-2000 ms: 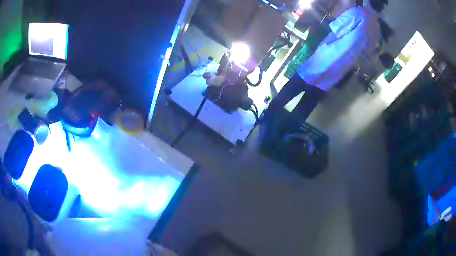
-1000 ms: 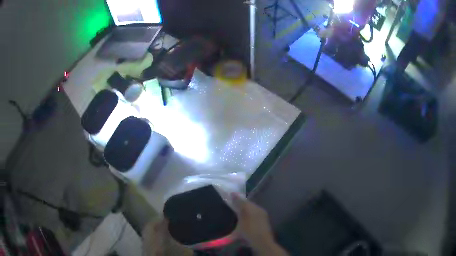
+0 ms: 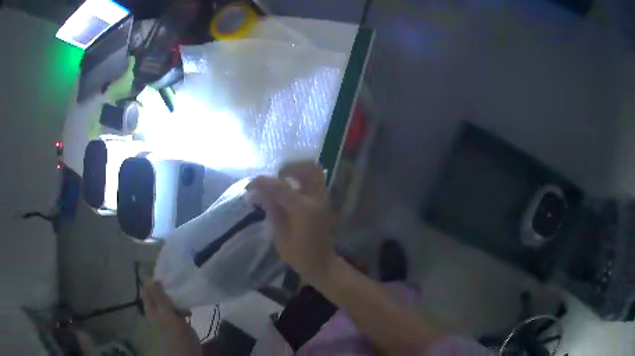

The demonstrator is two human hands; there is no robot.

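Observation:
A projector in a limp white translucent bag (image 3: 219,254) is held between my hands at the near edge of the bench. A dark strip shows on it. My left hand (image 3: 166,313) supports its lower left end. My right hand (image 3: 296,215) grips the bag at its upper right end. Two white projectors with black ends, one nearer (image 3: 136,198) and one behind it (image 3: 96,174), stand on the bench just beyond the bag.
The white bench (image 3: 306,31) holds a flat translucent bag (image 3: 299,97), a yellow tape roll (image 3: 233,21), a teach pendant (image 3: 160,59) and a laptop (image 3: 104,59). A dark green crate (image 3: 480,201) on the floor at right holds a projector (image 3: 548,214).
The view has turned right and down. The projector held bare between my hands a second ago is now covered by a white bag. The floor crate shows more fully.

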